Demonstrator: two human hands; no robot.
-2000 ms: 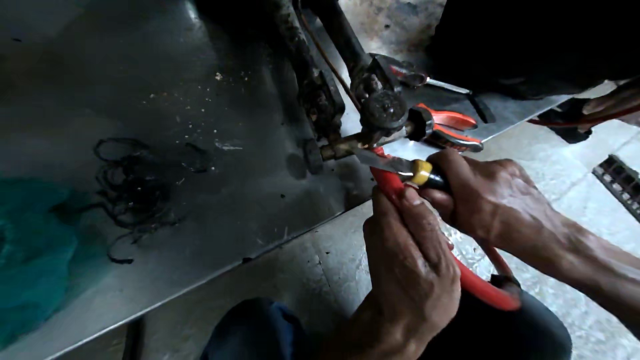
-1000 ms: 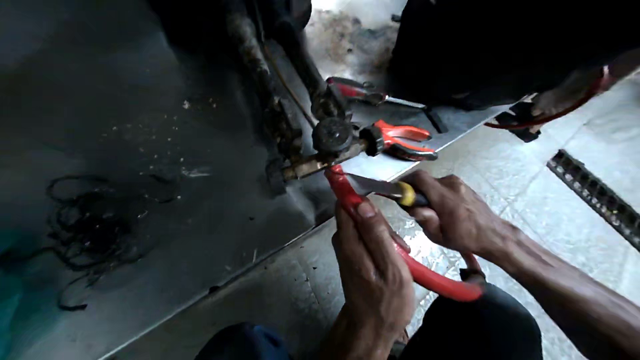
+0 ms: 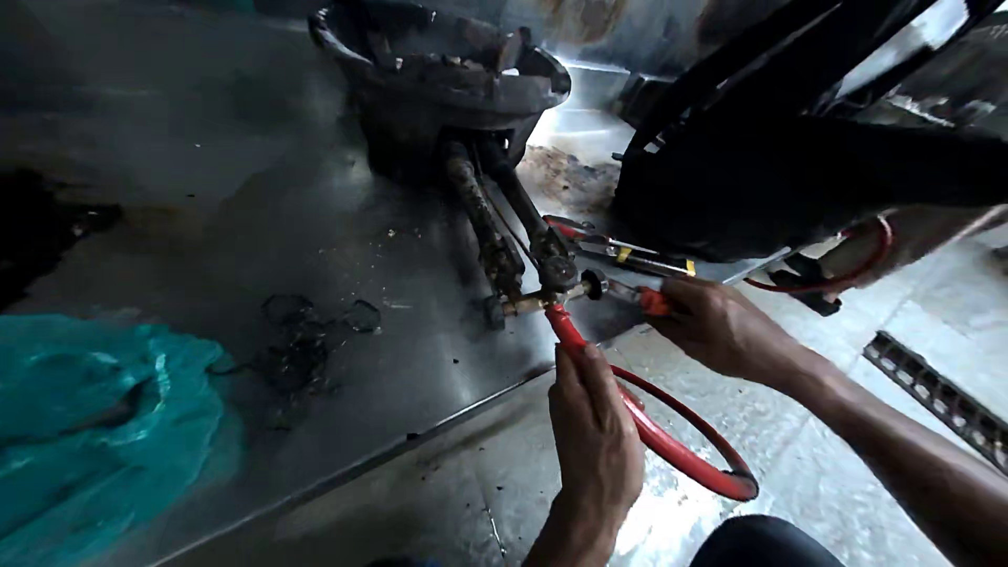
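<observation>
My left hand point(image 3: 594, 433) grips a red rubber hose point(image 3: 677, 450) just below its upper end. That end meets the brass-coloured crosspipe point(image 3: 526, 304) below a round dark knob point(image 3: 558, 273); how far it sits on the fitting is hidden. To the right, my right hand point(image 3: 728, 331) is closed around the orange-red handles of pliers point(image 3: 654, 302), whose jaws are blurred near the pipe's black end knob point(image 3: 594, 283). Two dark pipes point(image 3: 472, 185) run from the crosspipe to a blackened cast-metal burner point(image 3: 457, 102). A tool with yellow bands point(image 3: 654, 261) lies behind the pliers.
The metal tabletop point(image 3: 394, 346) ends at a front edge below the crosspipe. A green plastic bag point(image 3: 102, 433) and tangled black strands point(image 3: 295, 346) lie left. A red-handled tool point(image 3: 571, 228) rests behind the knobs. Another person's dark-clothed leg point(image 3: 709, 189) is at right, near a black slotted strip point(image 3: 941, 394).
My right hand has let go of the yellow-and-black-handled tool and taken hold of the orange-red pliers, which lay on the tabletop before. My left hand stays on the hose. The view has shifted to show the burner.
</observation>
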